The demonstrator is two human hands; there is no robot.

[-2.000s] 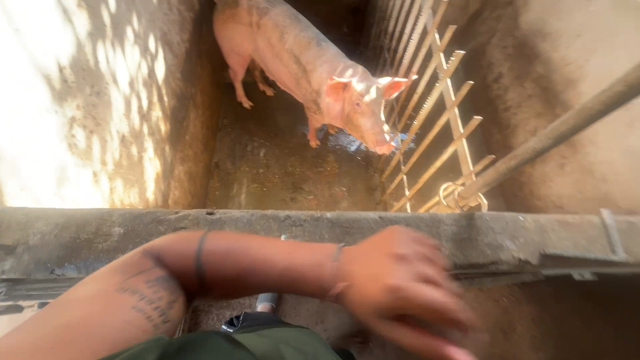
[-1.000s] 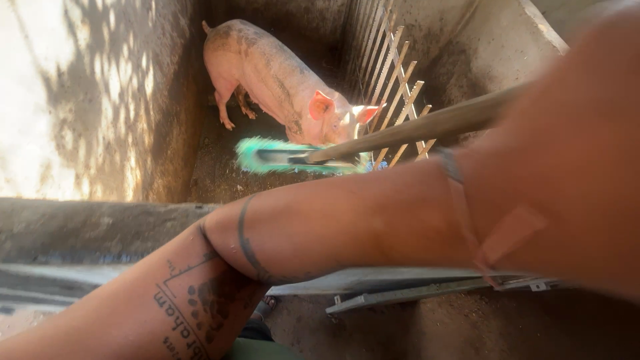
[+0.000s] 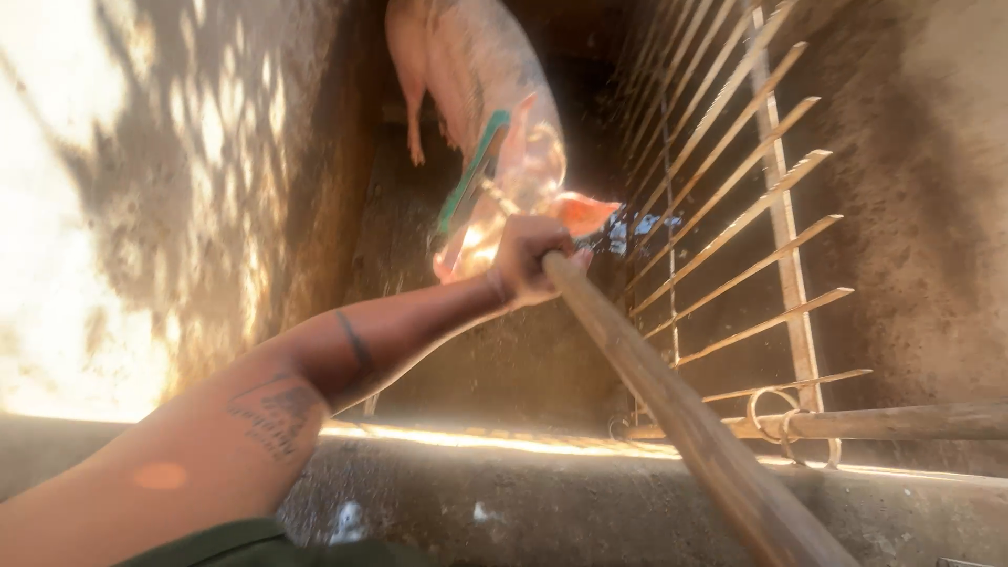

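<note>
My left hand (image 3: 535, 256) is wrapped around the wooden handle (image 3: 677, 386) of a brush. The handle runs from the lower right edge past my fist to a brush head (image 3: 474, 173) with a green edge. That head lies against or just above a pink pig (image 3: 504, 71), beside its ear; whether they touch I cannot tell. The pig's head is low, close beyond my fist, partly hidden by it. My right hand is out of the frame.
A concrete wall ledge (image 3: 488, 492) crosses in front of me. On the right stands a slatted gate (image 3: 787, 228) with a pole (image 3: 906, 423) and wire rings at its foot. A sunlit wall (image 3: 197, 197) rises at left. Wet floor (image 3: 504, 370) lies below.
The left arm now reaches over the ledge into the pen, its hand closed on the handle. The brush head has turned from lying crosswise to a steep slant. The pig's head has turned toward the ledge.
</note>
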